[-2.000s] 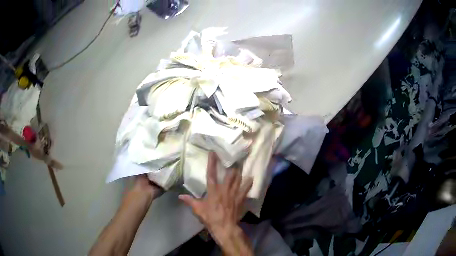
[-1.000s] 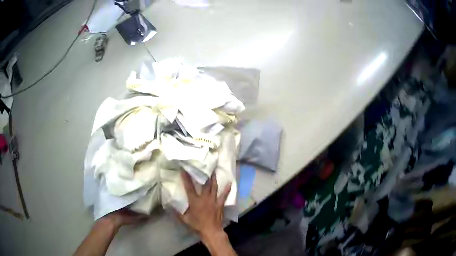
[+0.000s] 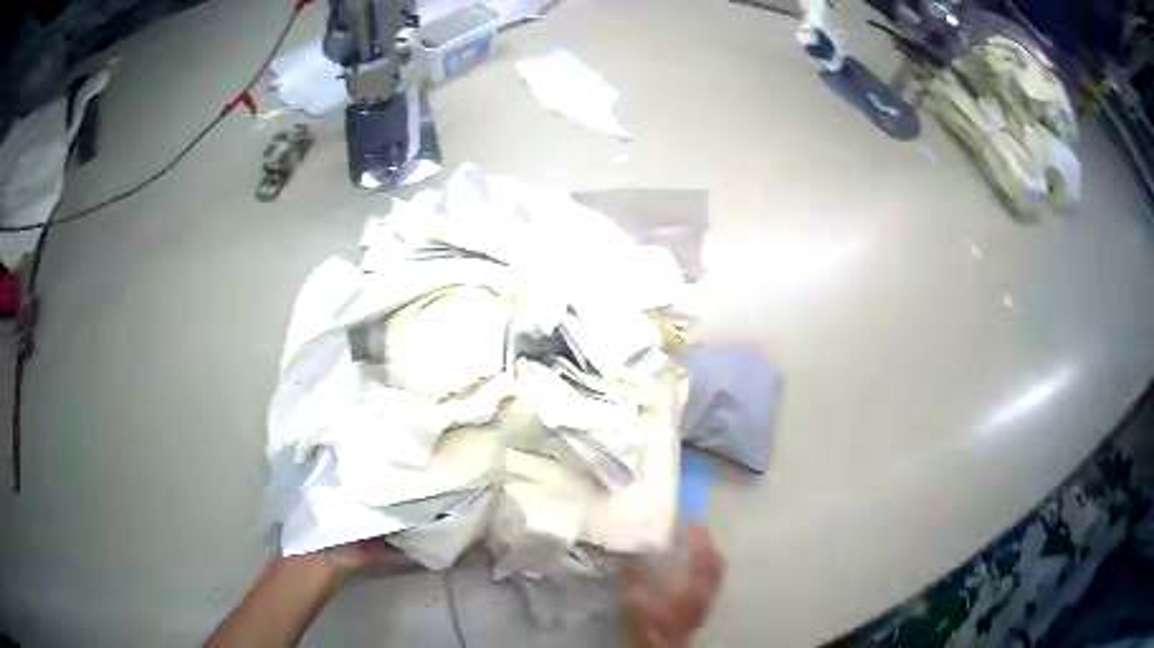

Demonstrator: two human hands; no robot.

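A large cut-piece bundle of white and cream cloth layers lies on the pale cutting table in front of me. My left hand is at its lower left edge, with the fingers hidden under the cloth. My right hand is blurred at the lower right corner of the bundle; whether it grips the cloth is unclear. A grey cloth piece and a light blue slip lie at the right side. Another grey piece shows behind the bundle.
A straight-knife cutting machine stands behind the bundle, with a clear plastic box beside it. A small metal clamp lies to its left. A white piece lies farther back. Another machine base and a cream cloth bunch are at far right.
The view has shifted, showing more of the table's far side. My right hand has moved from the bundle's front to its lower right corner. My left hand remains at the lower left edge.
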